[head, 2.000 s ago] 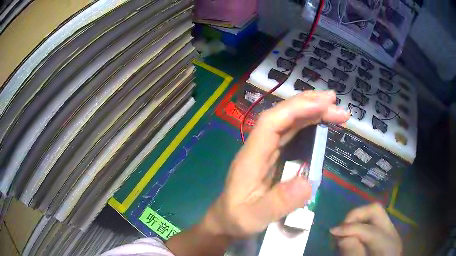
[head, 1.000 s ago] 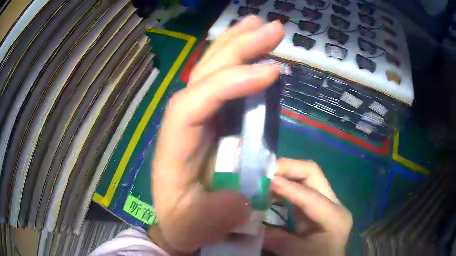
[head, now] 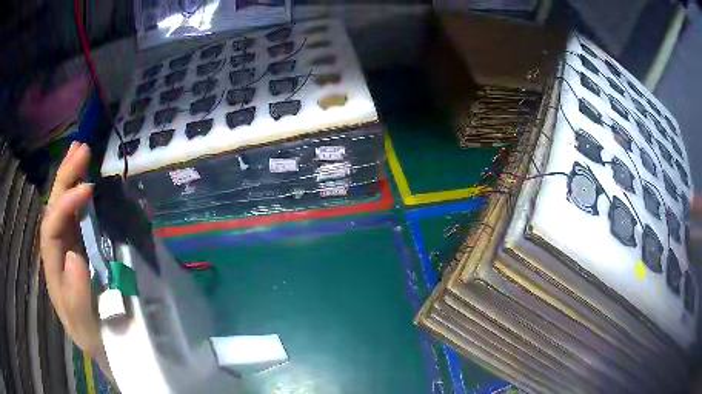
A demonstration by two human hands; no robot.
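Note:
My left hand [head: 71,262] is at the left, with its fingers around the upright white and black test fixture [head: 137,338]. Green tape [head: 123,278] and a small white connector [head: 111,304] show on the fixture. The fixture's right side is blurred. A foam tray [head: 545,217] of black speakers lies tilted on the right tray stack [head: 531,308], with thin wires hanging over its left side. A small blurred skin-toned patch at the right edge, beside this tray, may be my right hand [head: 696,215]; what it holds cannot be seen.
A wrapped stack [head: 262,181] with a foam tray [head: 239,129] of speakers on top stands behind, inside red tape. Brown cardboard sheets [head: 493,115] lie at the back right. A white card [head: 250,351] lies beside the fixture. A red wire [head: 86,50] hangs at the left.
The view has swung right, bringing in the right tray stack. My left hand and the fixture now sit further left in the picture. My right hand has left the fixture.

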